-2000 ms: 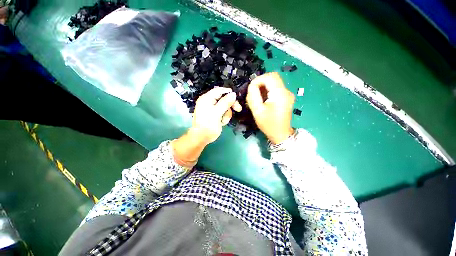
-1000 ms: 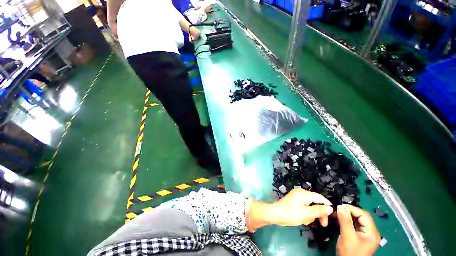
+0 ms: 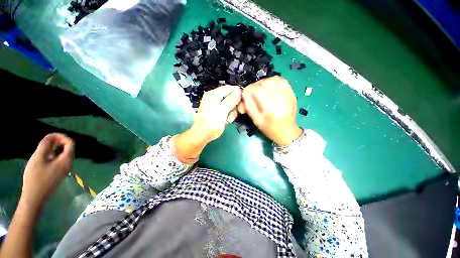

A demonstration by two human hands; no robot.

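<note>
A loose heap of small flat black pads lies on the green surface; some pads show a grey face. My left hand and my right hand meet at the near edge of the heap, fingertips pinched together and touching. Whatever is between the fingertips is too small and hidden to tell. A small pale piece and a few stray pads lie to the right of my right hand.
A milky plastic bag lies left of the heap, with a second dark heap beyond it. A worn white edge rail runs along the far side. A dark sheet is at lower right. Another person's hand is at left.
The view has swung back down from the aisle to the work surface. Another person's bare forearm and hand now show at the left. My hands remain together at the heap.
</note>
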